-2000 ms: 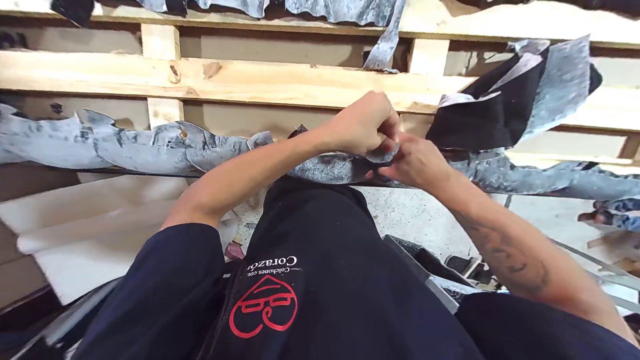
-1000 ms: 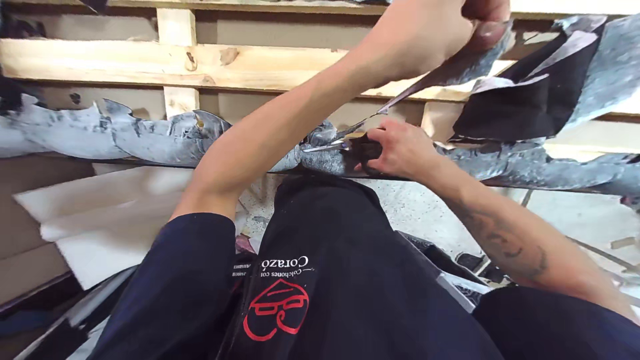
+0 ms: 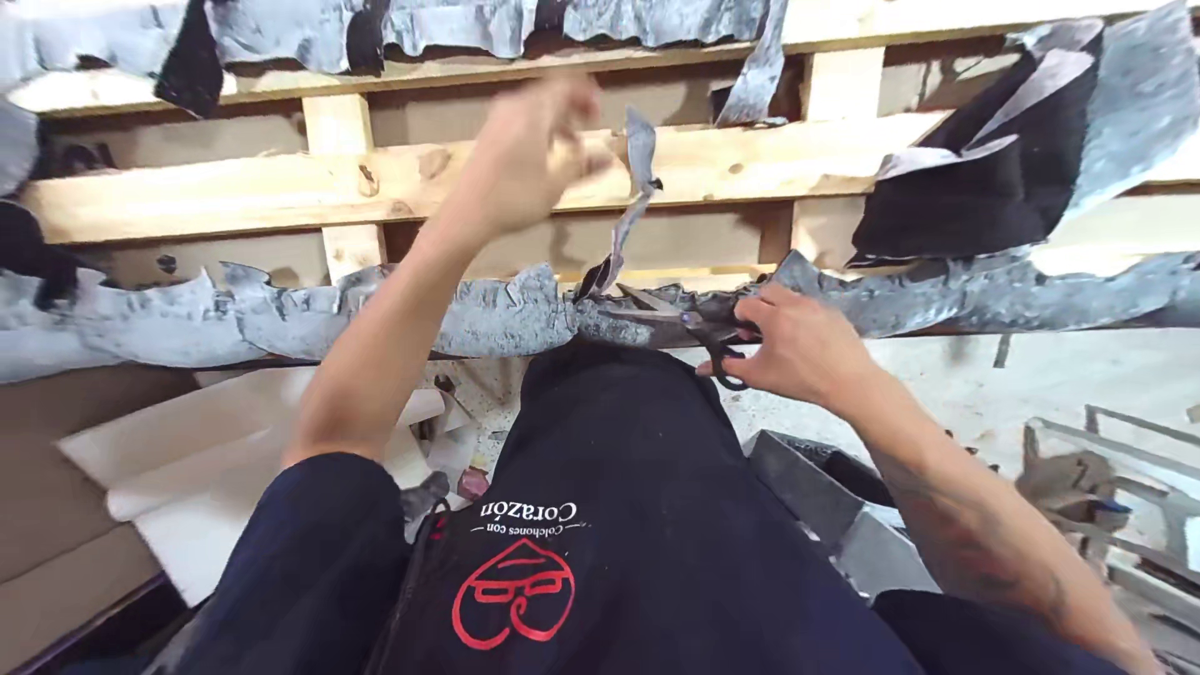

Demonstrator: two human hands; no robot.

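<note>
My right hand (image 3: 797,347) grips black-handled scissors (image 3: 698,328), whose parted blades point left over the grey fabric edging (image 3: 506,314) along the near side of a wooden slatted frame (image 3: 244,192). My left hand (image 3: 544,141), blurred, is raised above the middle slat with its fingers apart and no object visible in it. To its right, a narrow strip of grey fabric (image 3: 640,164) stretches from the edging up across the slat, apart from the fingers.
A black and grey fabric flap (image 3: 994,178) is folded over the slats at right. More grey fabric (image 3: 459,23) lines the far slat. White sheet material (image 3: 216,459) lies below at left; a grey open box (image 3: 825,497) and metal frames (image 3: 1125,469) stand below at right.
One second ago my left hand held a fabric strip up at the right; it has moved left and let the strip go. My right hand still holds the scissors at the edging.
</note>
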